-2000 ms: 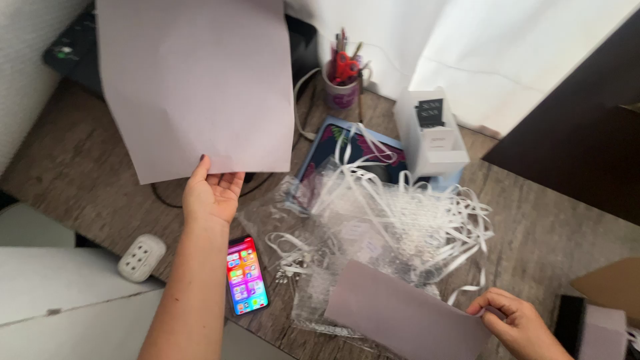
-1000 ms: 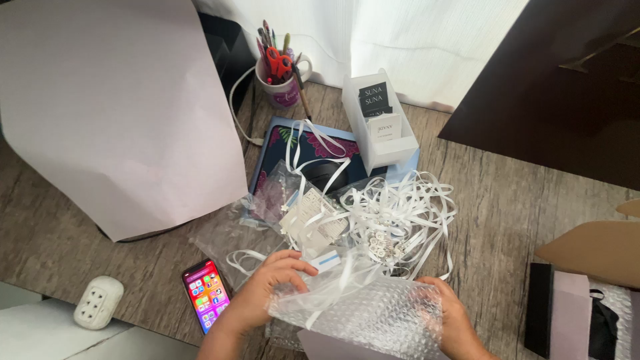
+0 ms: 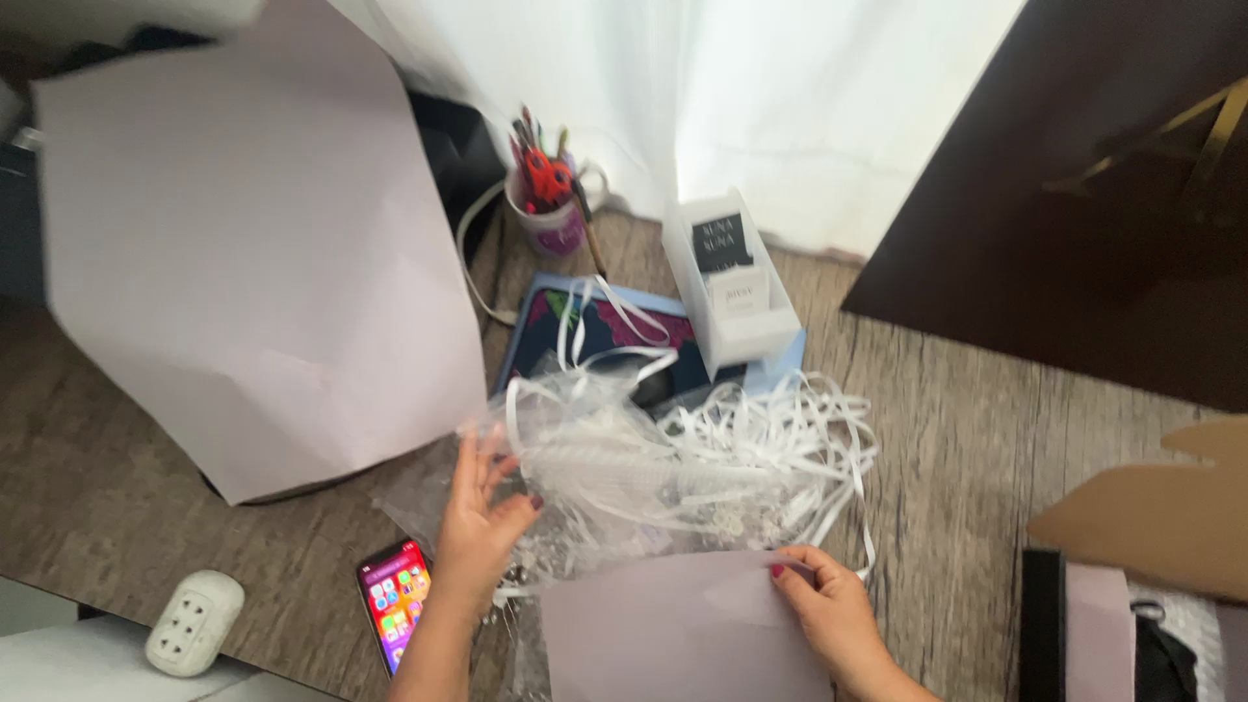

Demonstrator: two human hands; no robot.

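Observation:
My right hand pinches the top right corner of a mauve paper sheet at the bottom centre. My left hand is raised, its fingers at the edge of clear plastic wrap, blurred by motion; whether it grips the wrap I cannot tell. Beneath and beyond the wrap lies a tangle of white ribbons, with small silvery pieces among them. A large mauve paper sheet lies at the left. Just left of my left wrist is a lit smartphone.
A mug with pens and red scissors stands near the white curtain. A white plastic bin holds cards. A white power outlet block sits at the table's edge. Dark brown panel and an opened box are at the right.
The large sheet, held up by my left hand two seconds ago, now lies at the left. Since one second ago, my left hand has moved up and left, away from the bubble wrap's earlier place over the smaller sheet.

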